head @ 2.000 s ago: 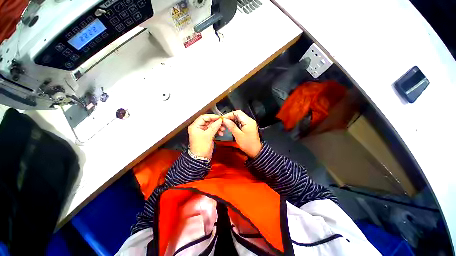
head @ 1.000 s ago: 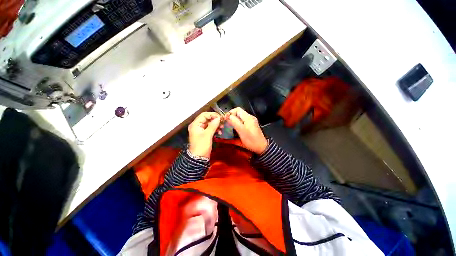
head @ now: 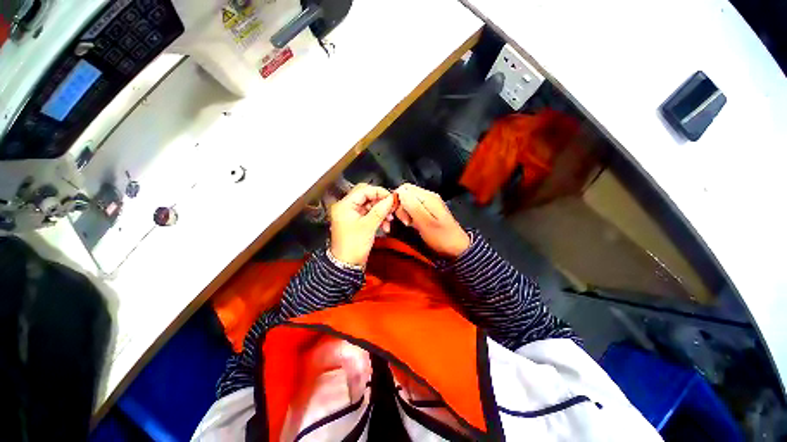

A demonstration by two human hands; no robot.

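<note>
My left hand point(head: 355, 224) and my right hand point(head: 429, 220) are close together above the orange garment point(head: 388, 324), just off the table's front edge. Their fingertips pinch a tiny orange-red piece point(head: 395, 200), mostly hidden by the fingers and too small to name surely. A dark reddish bobbin point(head: 165, 216) lies on the white machine table point(head: 207, 207), with a thread running down-left from near it. A small pale disc point(head: 238, 174) lies to its right.
The sewing machine head with its control panel point(head: 82, 82) is at the upper left. Black fabric point(head: 52, 337) lies at left. A black device point(head: 694, 105) sits on the right-hand white table point(head: 639, 52). Sockets point(head: 515, 78), orange cloth point(head: 526, 155), cardboard point(head: 595, 250) and blue bins point(head: 656, 388) are lower down.
The view has shifted, so the machine and table sit further left. The hands stay together; the fingers have closed around the small piece, which now shows redder at the fingertips.
</note>
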